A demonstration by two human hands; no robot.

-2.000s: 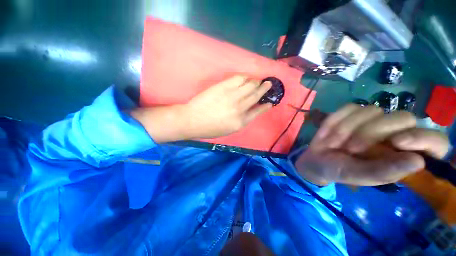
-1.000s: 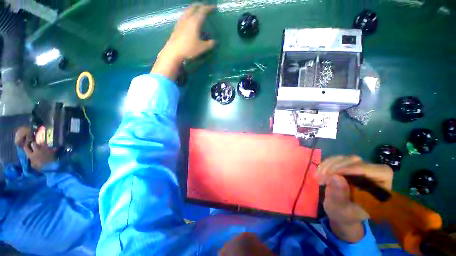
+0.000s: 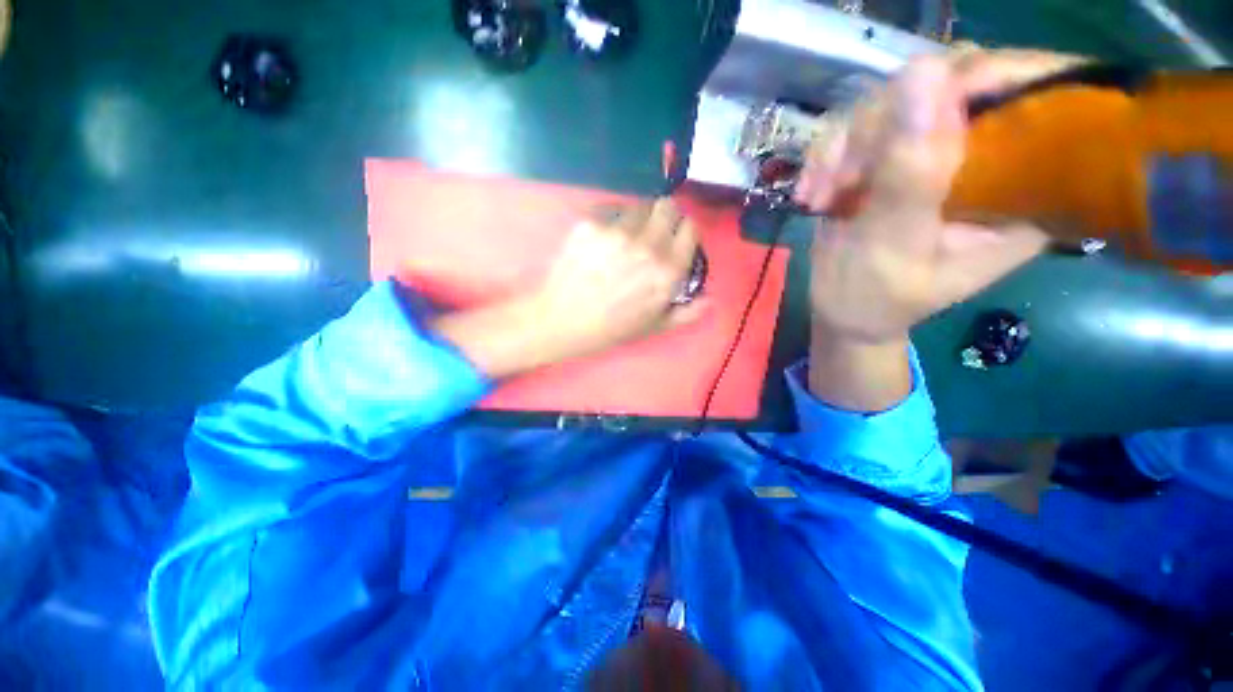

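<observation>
My left hand (image 3: 602, 288) is over the red mat (image 3: 460, 223), its fingers closed around a round black assembly (image 3: 692, 276). Most of the assembly is hidden by the fingers. My right hand (image 3: 899, 203) grips the orange electric screwdriver (image 3: 1068, 162) at the upper right. The screwdriver's front end is at the near side of the silver-grey screw feeder (image 3: 798, 47); the hand covers part of the feeder. The bit tip is too blurred to make out.
Black assemblies stand at the upper left (image 3: 254, 73) and top middle (image 3: 499, 30); another stands right of my right wrist (image 3: 999, 338). A thin dark wire (image 3: 737, 338) crosses the mat's right side. A thick black cord (image 3: 947, 521) runs to the lower right.
My left hand has come back from the far bench to the mat and now holds an assembly. My right hand has moved the screwdriver up to the feeder. The view has shifted.
</observation>
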